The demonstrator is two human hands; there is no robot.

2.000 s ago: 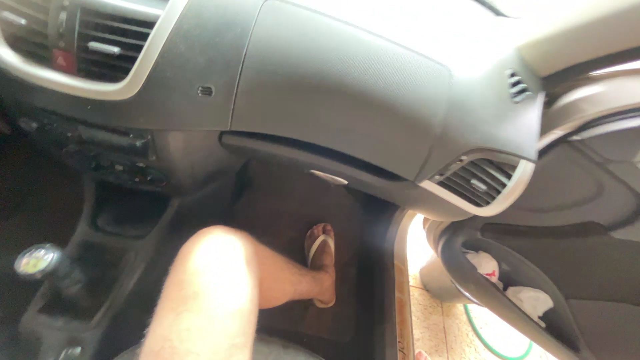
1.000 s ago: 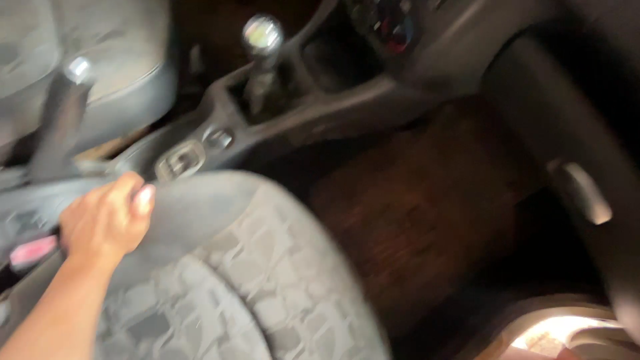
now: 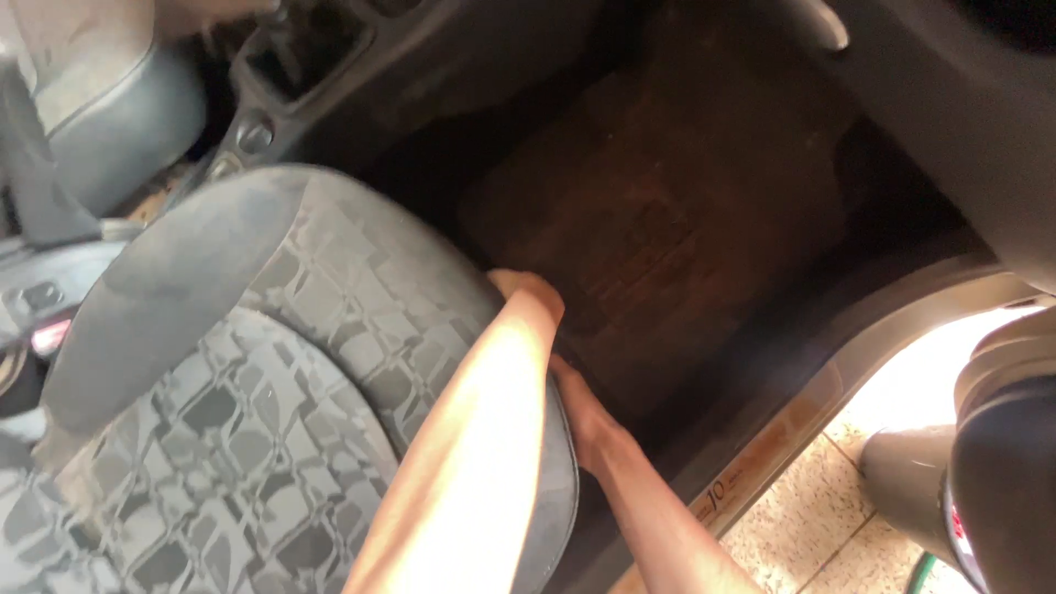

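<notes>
A car seat [image 3: 330, 297] in patterned grey fabric fills the left and lower middle. My left hand [image 3: 528, 285] reaches over its front edge, bent at the wrist, with the fingers hidden beneath or behind the edge. Close by, my right hand [image 3: 569, 388] goes in against the seat's front corner; its fingers are hidden under the seat too. What either hand touches there cannot be seen. In front of both lies a dark, brownish floor mat [image 3: 660, 231] in the footwell.
The centre console [image 3: 330, 82] and the other front seat [image 3: 132, 107] are at the upper left. A red seat-belt buckle [image 3: 51, 337] sits beside the near seat. Along the lower right run the door sill [image 3: 759, 462] and the open door [image 3: 1006, 445], above a speckled tile floor [image 3: 800, 511].
A second ago one hand rested on the seat's console side; now both hands are at its front edge. The view has swung from the dashboard down to the seat and footwell.
</notes>
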